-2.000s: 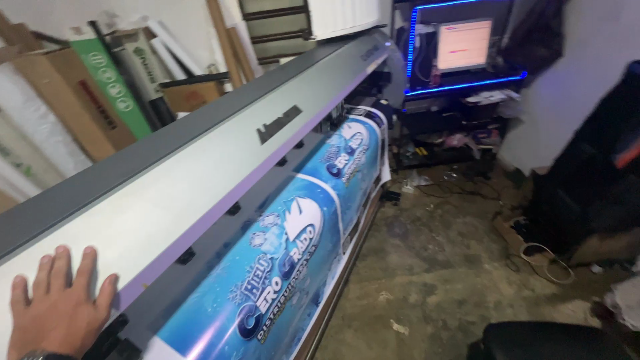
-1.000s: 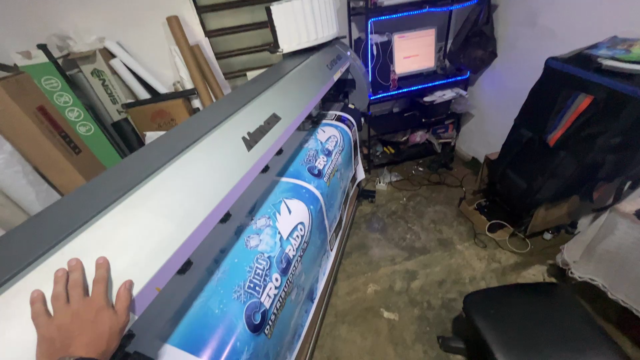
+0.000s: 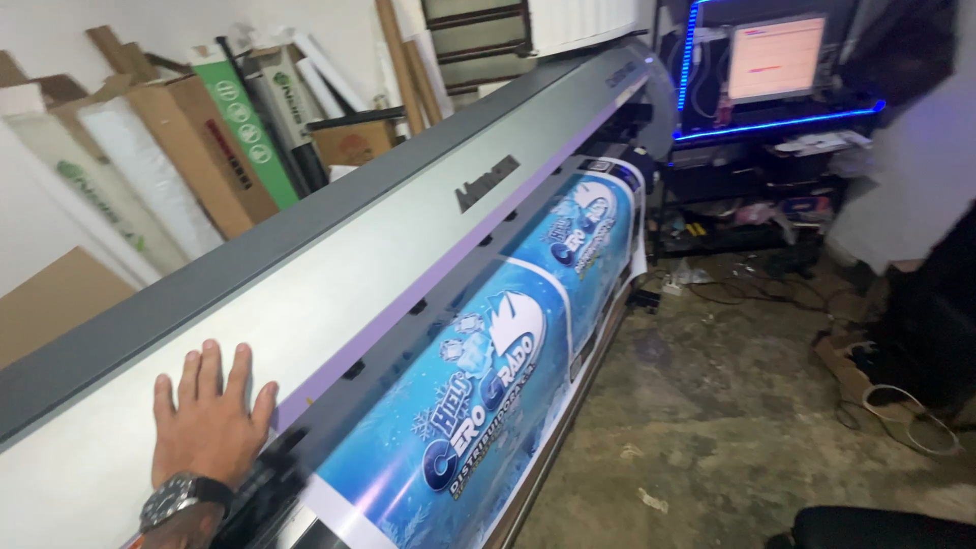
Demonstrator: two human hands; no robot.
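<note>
My left hand, with a wristwatch on its wrist, rests flat with fingers apart on the pale front cover of a wide-format printer. Nothing is held in it. The printer runs diagonally from the lower left to the upper right. To the right of the hand, a blue printed sheet with logos and ice pictures curves down over the printer's front, and a second such print lies farther along it. White margins separate the prints. My right hand is out of view.
Cardboard boxes and tubes lean on the wall behind the printer. A monitor stands on a dark shelf unit with blue light strips at the far end. Cables and a loop of cord lie on the concrete floor. A black seat is at the lower right.
The view has swung about, showing more and then less of the room's right side. My left hand stays flat on the printer cover throughout.
</note>
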